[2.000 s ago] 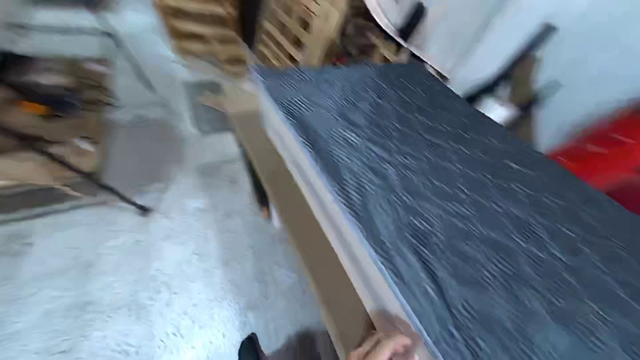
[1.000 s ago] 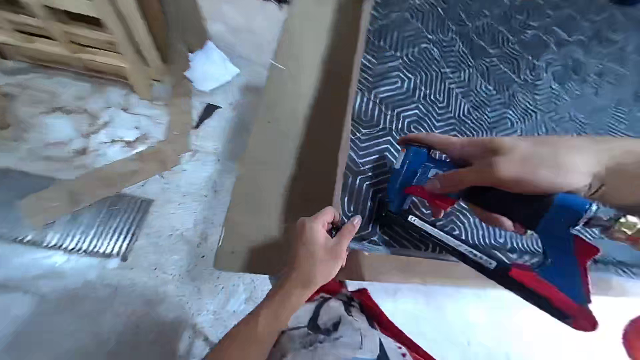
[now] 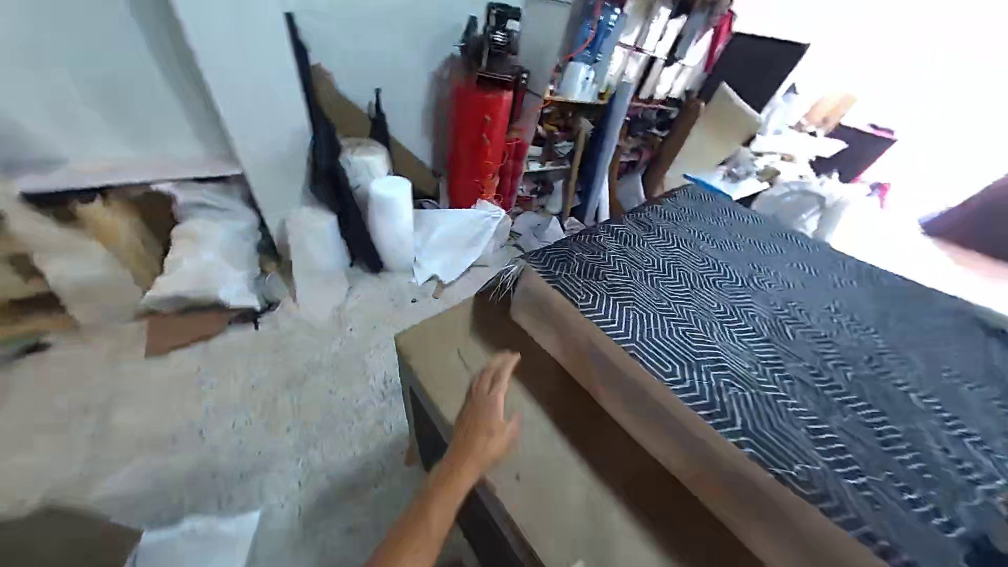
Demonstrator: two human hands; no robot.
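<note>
My left hand (image 3: 487, 417) is over the brown board ledge (image 3: 567, 472) of a table or base, with fingers extended, thumb apart and nothing held. Whether it touches the ledge is unclear. To its right lies a large flat panel covered in dark patterned fabric (image 3: 693, 315), with pale geometric lines. The panel's brown side (image 3: 622, 378) faces the ledge, and loose pale threads (image 3: 508, 276) stick out at its near-left corner. My right hand cannot be made out; only a blurred dark blue shape shows at the bottom right edge.
A red tank (image 3: 477, 142) stands against the wall beside white rolls (image 3: 391, 223) and white sheeting (image 3: 454, 240). Cluttered shelves (image 3: 555, 150) are behind the panel. Stuffed sacks (image 3: 206, 256) lie at left, and a white sheet (image 3: 197, 542) lies on the concrete floor.
The view has swung widely toward the wall and shelves. My left hand has left the fabric edge it touched one second ago. The blue staple gun held by my right hand then is no longer clearly visible.
</note>
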